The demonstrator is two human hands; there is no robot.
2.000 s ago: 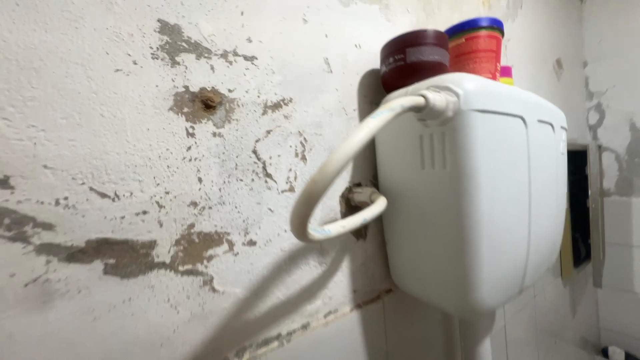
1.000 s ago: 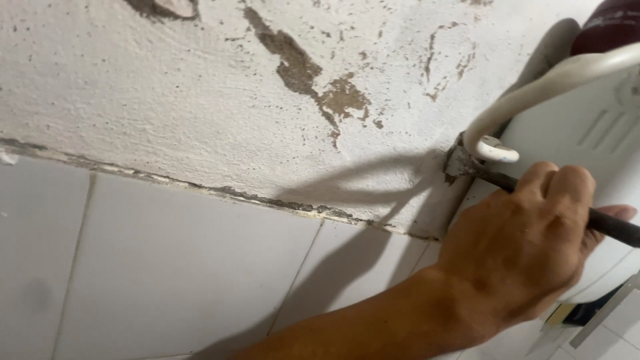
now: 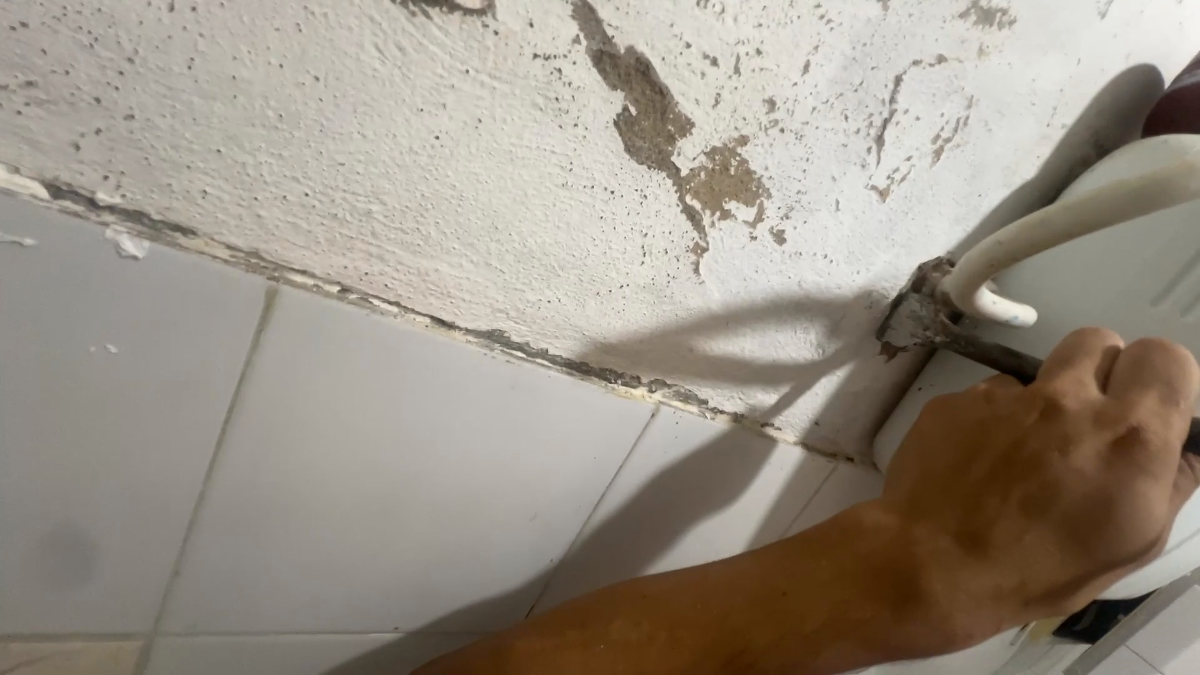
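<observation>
My left hand (image 3: 1050, 478) is closed around the dark shaft of a narrow hand tool (image 3: 994, 356); its exact kind cannot be told. The tool's far end meets a rough, broken patch (image 3: 914, 314) in the white wall, where crumbly grey-brown material shows. Right beside that patch, a cream-coloured hose (image 3: 1059, 225) curves down from the upper right. Behind my knuckles is a white plastic cistern (image 3: 1116, 272), partly covered by my hand and the hose. My right hand is not in view.
White wall tiles (image 3: 403, 469) fill the lower left, below a chipped joint (image 3: 525, 347). Plaster above is pitted, with flaked brown patches (image 3: 647, 112). A dark red container (image 3: 1177, 103) shows at the right edge, by the cistern top. Something dark (image 3: 1106, 614) lies below the cistern.
Two seconds ago no hand was in view; one second ago my left hand was at the hose end with the tool. It still holds the tool against the broken patch. The view has tilted and shifted.
</observation>
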